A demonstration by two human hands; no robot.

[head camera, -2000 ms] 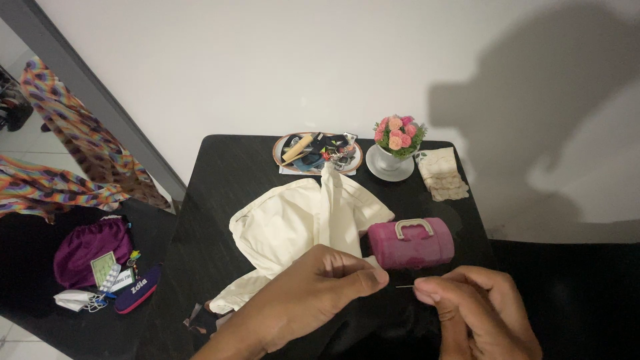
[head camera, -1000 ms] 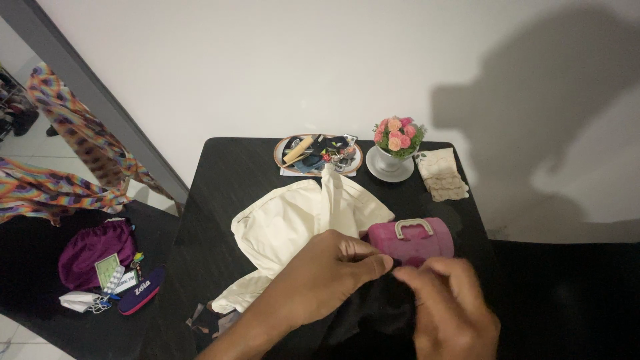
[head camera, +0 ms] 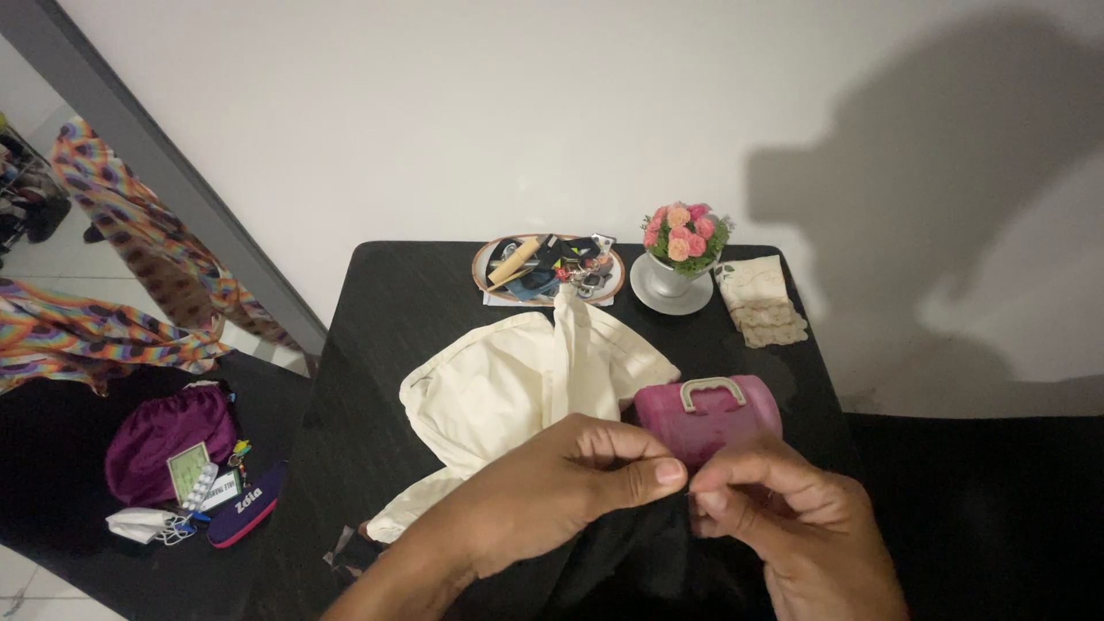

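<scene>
My left hand [head camera: 621,483] is above the near part of the black table, thumb and forefinger pinched together. Whatever may be between those fingertips is too small to tell. Close to its right, my right hand [head camera: 776,509] pinches a thin needle, of which hardly anything shows now. The two sets of fingertips almost meet. Beyond my left hand lies a cream cloth item [head camera: 492,388], crumpled and partly covered by that hand. A pink translucent case [head camera: 664,414] with a pale handle stands just behind the fingertips. Black cloth [head camera: 630,561] appears below my hands.
On the black table [head camera: 362,345], an oval tray [head camera: 477,274] holds small items beside a flower cup [head camera: 668,280] on a saucer and a folded cloth [head camera: 750,289]. At left are a purple pouch [head camera: 164,440], a zipped case [head camera: 246,509], a face mask [head camera: 142,524] and a mirror frame [head camera: 172,164].
Two seconds ago the needle stuck out leftward from my right fingertips, with a gap to my left hand. My hands have come together, and the needle is now mostly hidden.
</scene>
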